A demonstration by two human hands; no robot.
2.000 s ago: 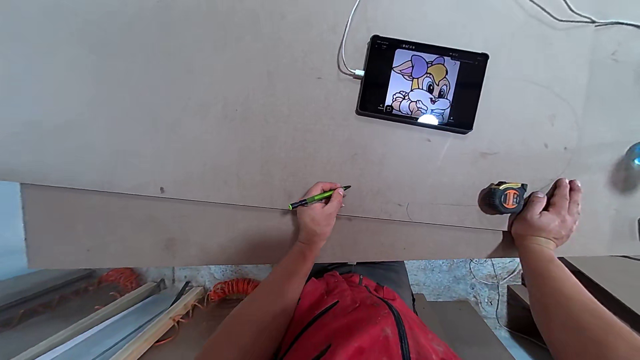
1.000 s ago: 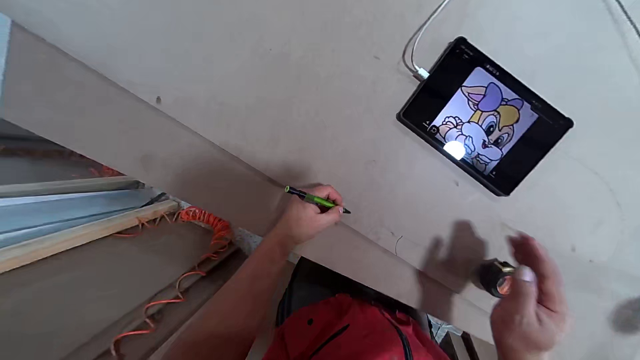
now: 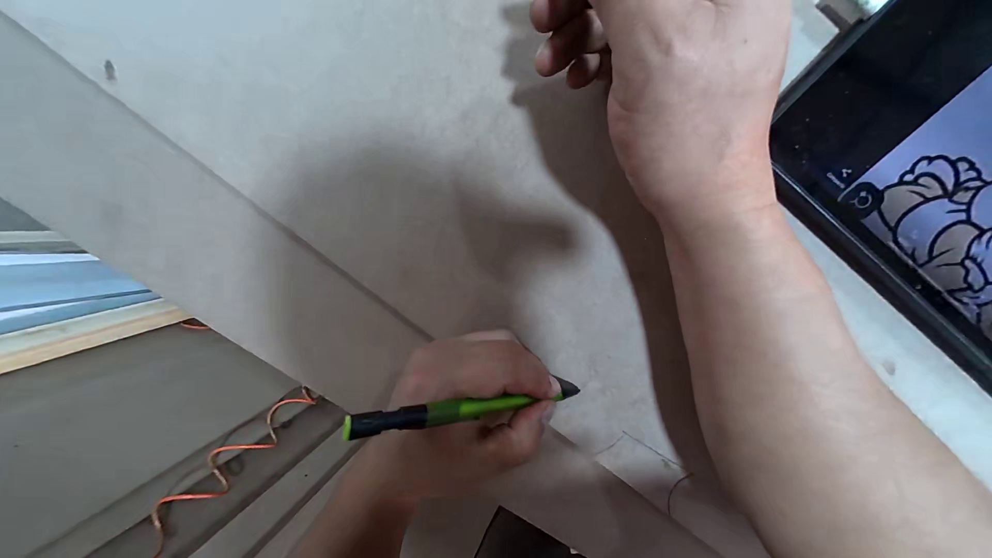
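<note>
My left hand [image 3: 480, 403] grips a green and black marking pencil [image 3: 465, 409], its dark tip just over the flat grey-brown board [image 3: 434, 271]. Thin curved and straight lines show on the board right of the tip. My right hand [image 3: 666, 85] is at the top of the view, its arm stretched across the board; its fingers are slightly curled and partly cut off by the frame, so whether it holds anything is hidden. At the right edge lies a tablet [image 3: 868, 263] in a black case, showing an outlined cartoon drawing.
A second board strip [image 3: 178, 217] runs diagonally along the board's edge, with a seam between them. Lower left are an orange coiled cord [image 3: 217, 473], a wooden batten [image 3: 93, 333] and pale blue-grey panels [image 3: 62, 287]. A dark object [image 3: 519, 539] shows at the bottom.
My right hand has left the tape measure's side and reached up past the tablet's left side. My left hand still holds the pencil. The view has turned and come closer.
</note>
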